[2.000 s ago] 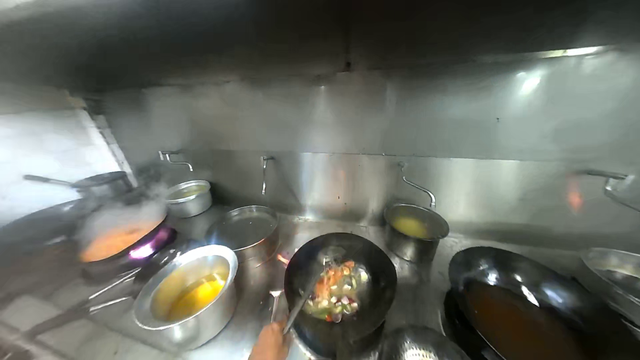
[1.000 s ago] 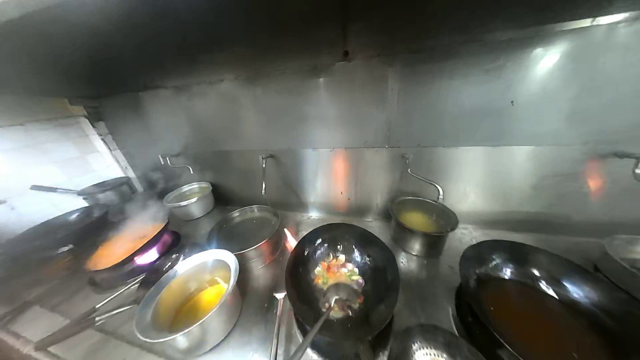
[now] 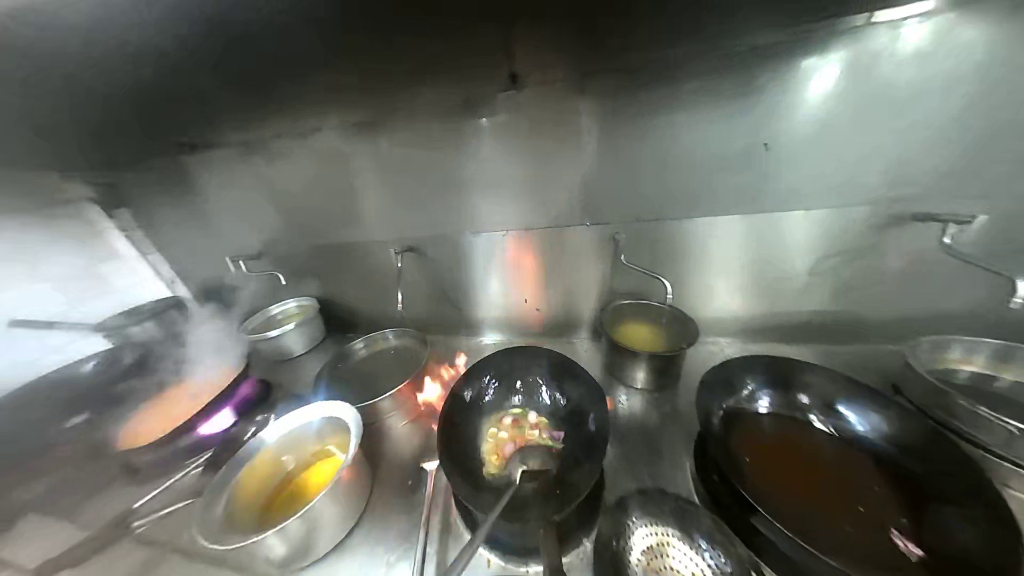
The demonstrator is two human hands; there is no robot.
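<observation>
Chopped vegetables [image 3: 512, 436] lie in the bottom of a black wok [image 3: 472, 424] on a burner. The bowl of a metal ladle [image 3: 530, 460] rests among them, its handle running down past the bottom edge. The wok's own handle [image 3: 552, 548] also leaves the view at the bottom. Neither my left hand nor my right hand shows, so what they hold is hidden. Left of the wok stands an aluminum pot [image 3: 340, 480] of yellow liquid. A perforated metal strainer [image 3: 664, 552] sits at the lower right of the wok.
Flames [image 3: 436, 384] rise at the wok's left rim. A large wok [image 3: 800, 472] of dark liquid is at the right. A steaming pan of orange food [image 3: 172, 408] is at the left. Behind stand a pot [image 3: 650, 360] of yellowish liquid, a round pan [image 3: 388, 364] and wall faucets [image 3: 648, 272].
A hand seen at the ladle's handle in the earliest frame is out of view. Flames have grown at the wok's left side. The ladle's bowl has shifted among the vegetables.
</observation>
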